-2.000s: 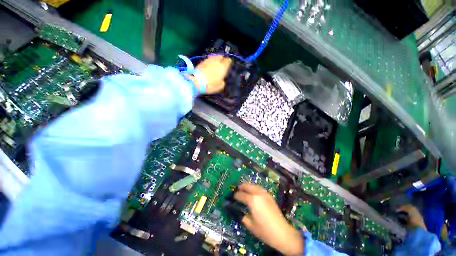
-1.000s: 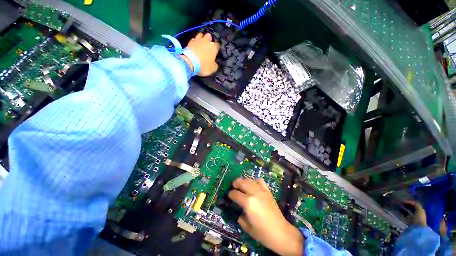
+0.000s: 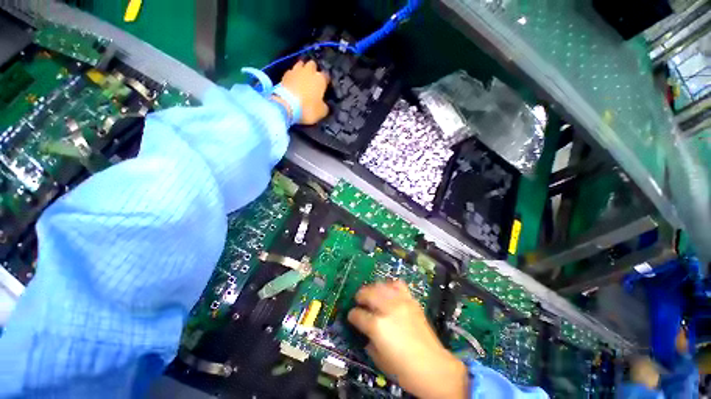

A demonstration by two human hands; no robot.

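Note:
My left hand (image 3: 305, 92), with a light blue wrist strap (image 3: 288, 103), is at the near left edge of the bin of dark grey block components (image 3: 351, 97). Its fingertips are hidden, so its hold cannot be told. My right hand (image 3: 394, 327) is over the green circuit board (image 3: 335, 253) in its black carrier (image 3: 257, 343). Its fingers are curled down at the board's middle, and what is under them is hidden. A yellow part (image 3: 310, 314) stands on the board left of this hand.
A bin of silver-white components (image 3: 409, 152) and another dark grey bin (image 3: 477, 195) stand to the right, with clear plastic bags (image 3: 499, 121) behind. A metal rail (image 3: 460, 248) runs before the bins. A blue coiled cord (image 3: 386, 30) hangs above. A blurred co-worker's hand (image 3: 645, 372) shows at right.
The view has shifted a little. My left hand has moved from over the dark grey bin to its near left edge, uncovering the components. My right hand has stayed over the board.

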